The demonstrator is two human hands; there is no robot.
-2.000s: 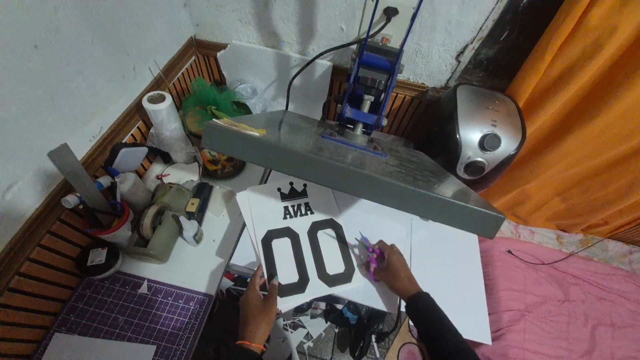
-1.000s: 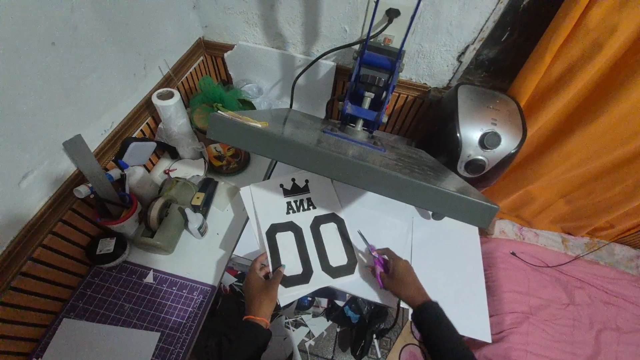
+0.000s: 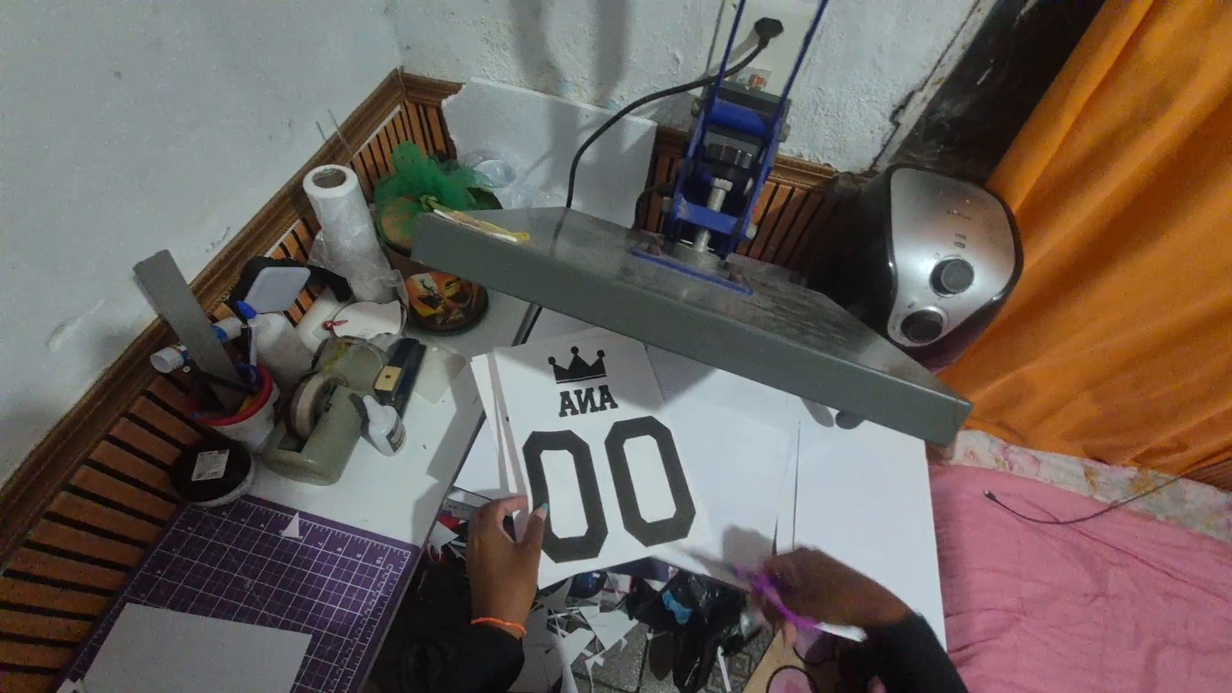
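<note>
My left hand (image 3: 505, 558) pinches the lower left edge of a printed paper sheet (image 3: 616, 462) that bears a crown, mirrored letters and large black numerals. More white sheets lie under it, on the lower part of a heat press. My right hand (image 3: 833, 592), blurred, is at the lower right of the printed sheet and holds scissors with purple handles (image 3: 775, 592). Whether the blades touch paper cannot be told. The grey upper plate of the heat press (image 3: 693, 308) stands raised over the back of the sheets.
A purple cutting mat (image 3: 366, 577) with a white sheet lies at the lower left. Behind it stand a tape dispenser (image 3: 322, 433), a pen cup (image 3: 241, 409) and a glue bottle (image 3: 383, 425). An air fryer (image 3: 948, 260) stands back right. Paper scraps (image 3: 597, 630) litter the floor.
My right hand with the scissors has moved down and away from the numerals, toward the lower right. My left hand stays at the sheet's lower left edge.
</note>
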